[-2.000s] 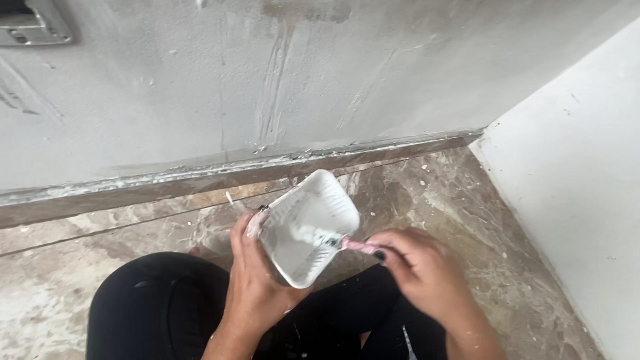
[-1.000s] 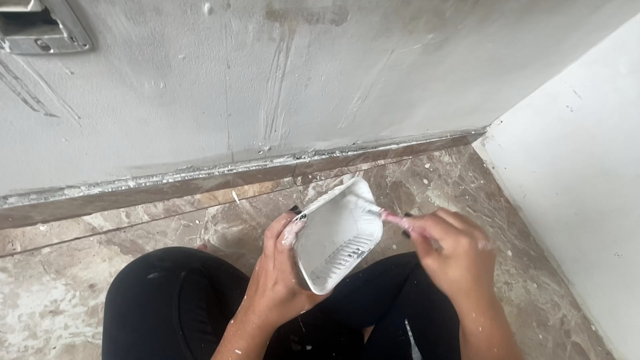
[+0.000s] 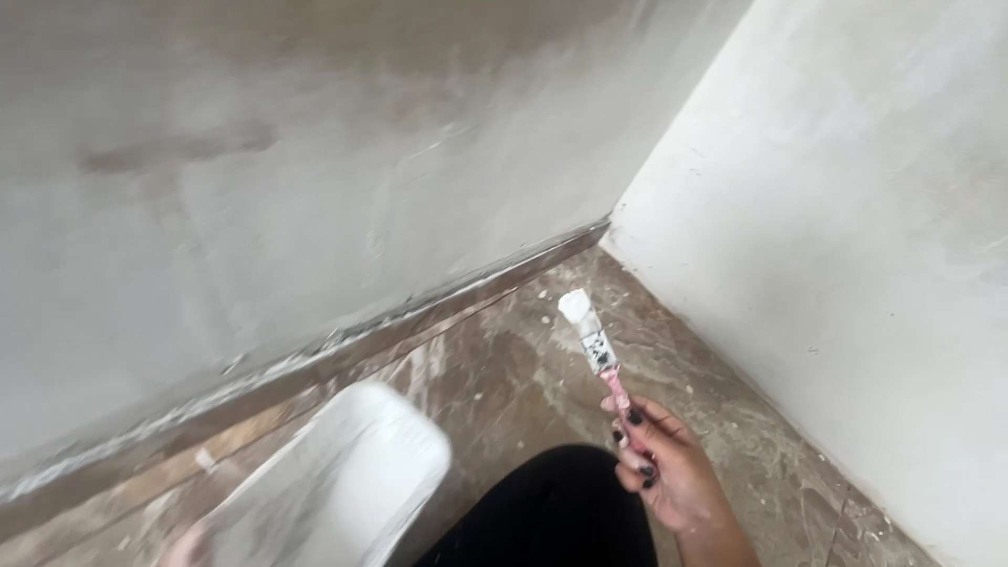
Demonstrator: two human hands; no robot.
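Observation:
My right hand (image 3: 657, 457) grips the pink handle of a small paintbrush (image 3: 598, 346), held upright over the floor near the corner. White paint coats its bristle tip and spots its metal ferrule. At the lower left, blurred and cut by the frame's edge, my left hand (image 3: 187, 545) holds a white plastic tray (image 3: 370, 480) by its side. White paint shows inside the tray, which is tilted. The brush is apart from both the tray and the wall.
A grey-white wall (image 3: 299, 236) with brownish patches rises ahead, above a brown baseboard (image 3: 472, 303) with a paint-smeared upper edge. A white wall (image 3: 835, 260) stands at the right. The marbled floor (image 3: 512, 386) has paint specks. My black-clad knee (image 3: 551, 504) is at the bottom.
The brush has left the tray, and its bristles now point up toward the corner. Tray and brush are farther apart. The view has swung toward the corner.

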